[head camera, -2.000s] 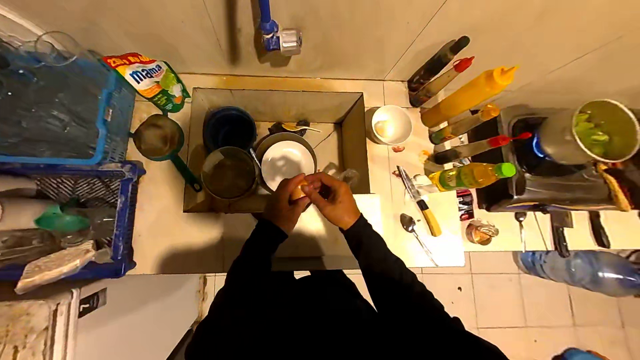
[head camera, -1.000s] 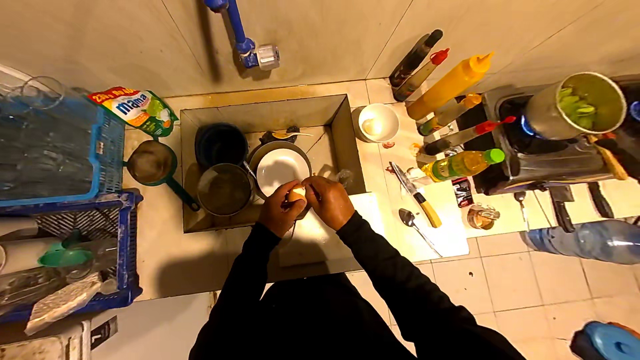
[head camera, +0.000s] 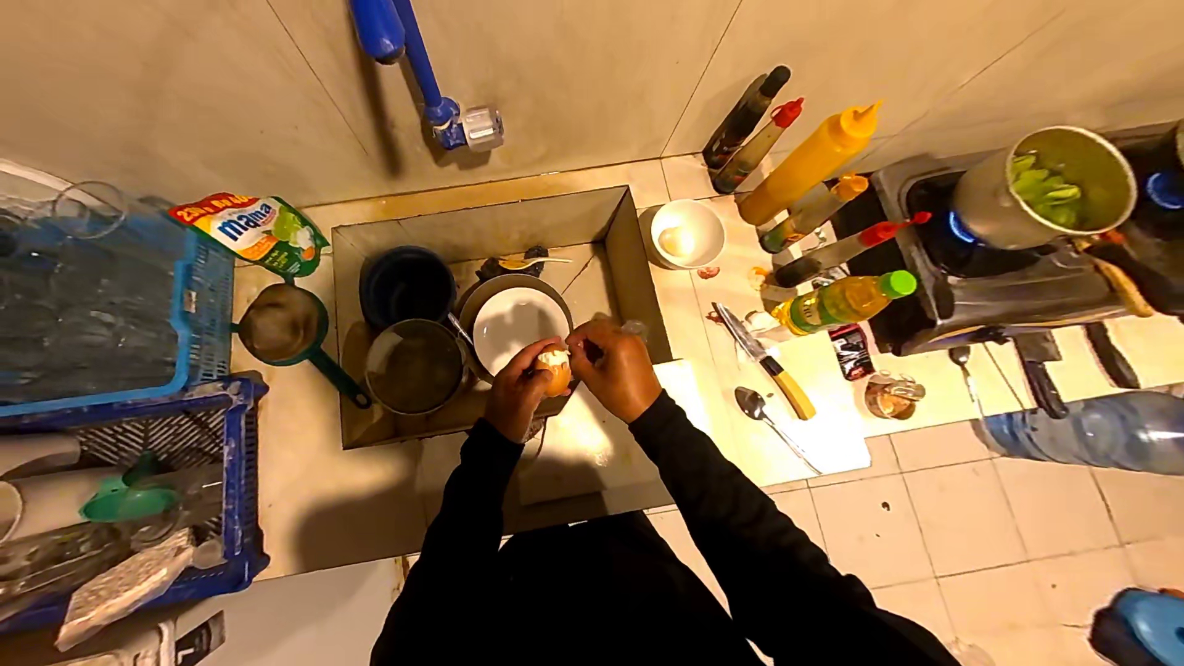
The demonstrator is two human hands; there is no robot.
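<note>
My left hand [head camera: 520,387] grips a brown egg [head camera: 555,372] whose shell is partly off, showing white at the top. Close against the egg's right side is my right hand [head camera: 618,365], thumb and fingers pinched together; whether a bit of shell is between them I cannot tell. Both hands are over the front edge of a tiled sink [head camera: 499,215]. Below and behind them, a white bowl [head camera: 520,324] sits inside a larger round pan in the sink. A white bowl [head camera: 687,234] with a pale, egg-like piece inside stands on the counter right of the sink.
Dark pots [head camera: 416,366] fill the sink's left part. A green-handled pan [head camera: 282,324] and crates [head camera: 245,481] lie left. Rightward are a knife [head camera: 766,363], a spoon [head camera: 775,427], several sauce bottles [head camera: 814,162], and a pot of greens [head camera: 1064,190] over a lit burner. A blue tap [head camera: 444,116] juts from the wall.
My right hand has come slightly away from my left. More of the egg and its bared white top shows between them now. The view has shifted somewhat.
</note>
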